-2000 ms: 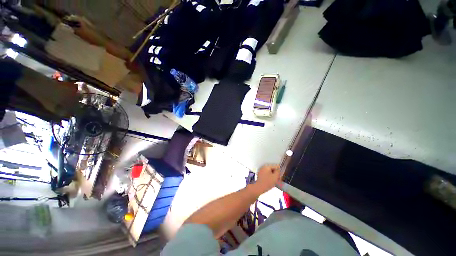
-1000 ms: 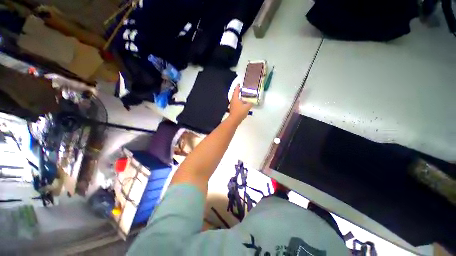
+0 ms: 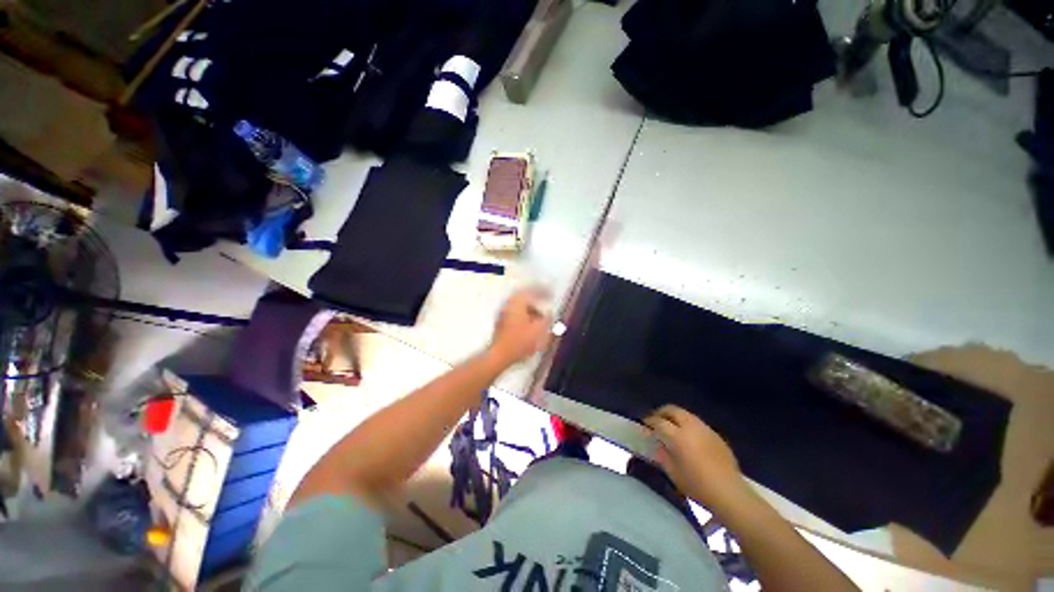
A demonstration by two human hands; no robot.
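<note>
A long black garment panel (image 3: 717, 382) lies flat on the pale table along its near edge. A mottled gold-brown cloth weight (image 3: 884, 401) lies on its right part. A tan paper pattern (image 3: 1029, 399) shows under and beside the panel's right end. My left hand (image 3: 522, 326) is over the table just left of the panel, blurred, with fingers bent; whether it holds something small is unclear. A small white round thing (image 3: 558, 328) is beside it. My right hand (image 3: 688, 445) rests at the panel's near edge, fingers slightly apart, nothing seen in it.
A brown-red block in a cream tray (image 3: 505, 202) lies beyond my left hand, with a green thin item (image 3: 540, 198) beside it. Black cut pieces (image 3: 393, 241) lie left. Black cloth (image 3: 728, 58) and a grey machine (image 3: 919, 23) are at the back. A blue crate (image 3: 249, 486) stands lower left.
My left hand has left the tray and come back toward the panel. My right hand has come into view at the panel's near edge. The view has swung right, showing the pattern.
</note>
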